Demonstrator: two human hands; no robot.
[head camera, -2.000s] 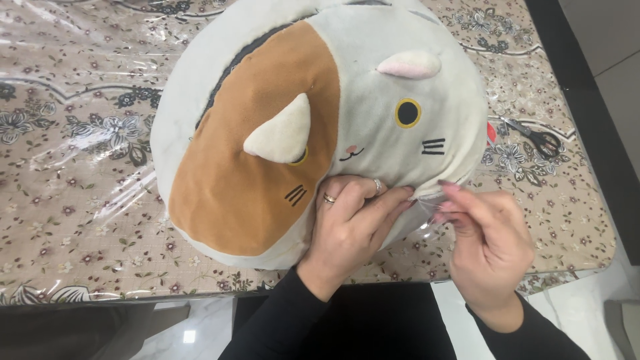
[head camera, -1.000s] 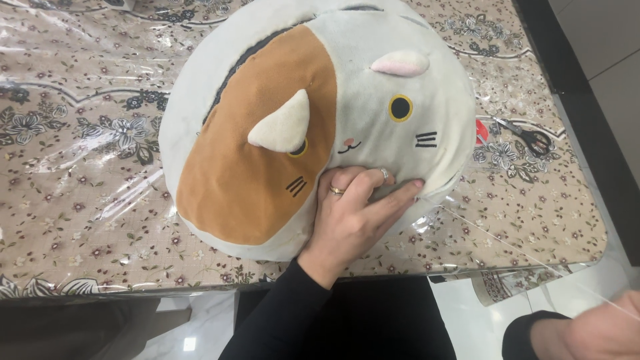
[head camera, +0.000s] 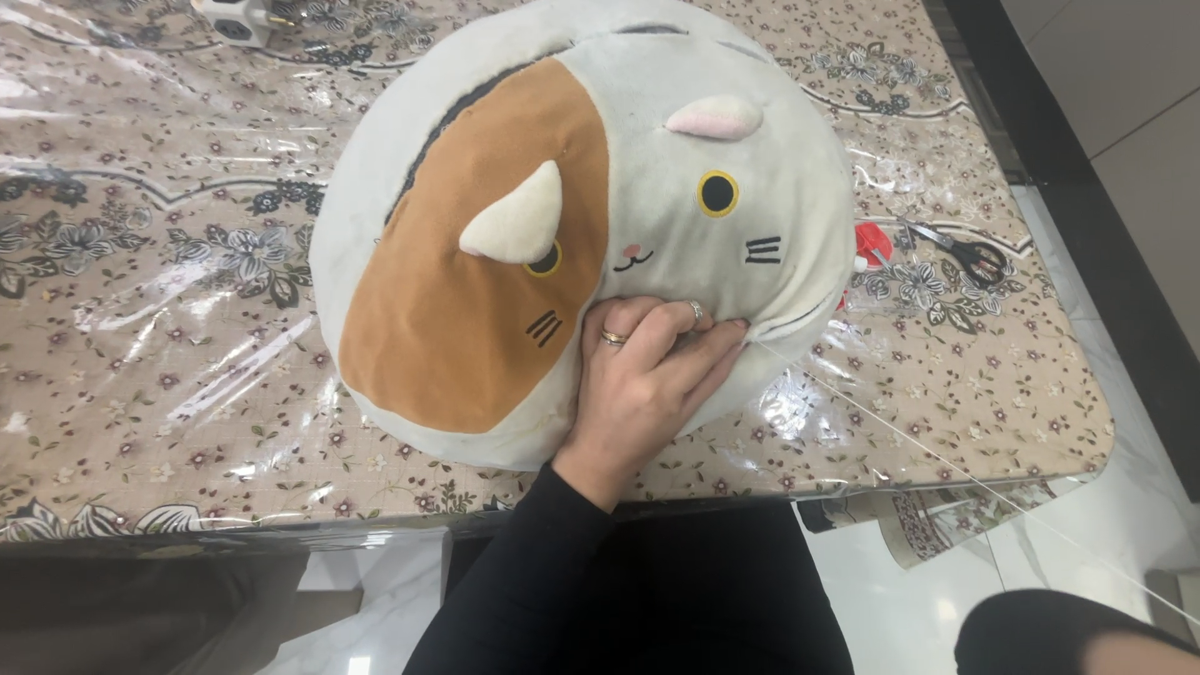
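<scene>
A round plush cat cushion, pale grey with an orange patch, lies face up on the table. My left hand, with rings on its fingers, pinches the fabric at the cushion's lower edge, beside an open-looking seam. From the fingertips a white thread runs taut down to the lower right corner of the view. Only my right wrist and dark sleeve show at that corner; the right hand itself is out of the frame. Whether a needle is on the thread cannot be seen.
Scissors with black handles lie right of the cushion, near a red object. A white plug adapter sits at the upper left. Clear plastic covers the floral tablecloth. The table's front edge runs below the cushion.
My right hand has moved from the cushion's lower edge to the lower right and out of view, drawing the thread out long. My left hand has stayed on the fabric.
</scene>
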